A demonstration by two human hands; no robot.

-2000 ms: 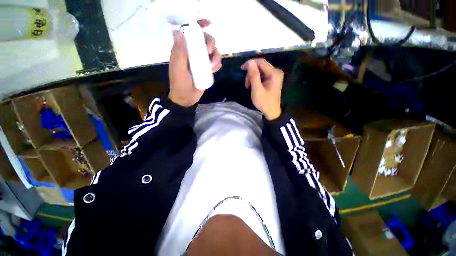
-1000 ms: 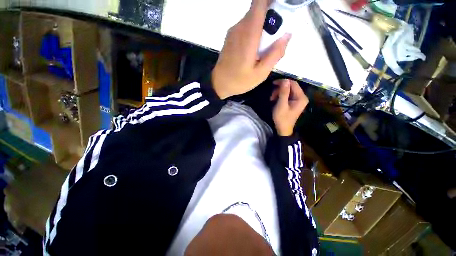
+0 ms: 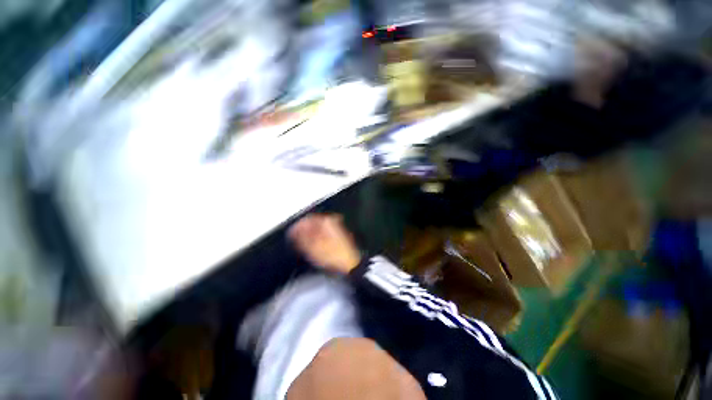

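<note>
The frame is strongly blurred. My right hand point(image 3: 324, 241) is low at the front edge of the bench, small and blurred, with its fingers seemingly curled. Whether it holds anything cannot be told. My left hand is not in view. The white work sheet point(image 3: 172, 211) covers the bench beyond my right hand. Thin dark tools point(image 3: 312, 166) lie smeared near the sheet's right end. No fan can be made out.
Open cartons point(image 3: 574, 205) stand at the right below the bench, one with whitish pieces inside. Green floor with a yellow line point(image 3: 574, 320) shows beside them. A blurred clutter fills the bench's far right. A skin-toned blur and dark clothing, possibly another person, show at upper right.
The view has swung strongly, so the bench now slants up to the right. My left hand, last seen over the white sheet, has left the picture. My right hand remains by the bench edge.
</note>
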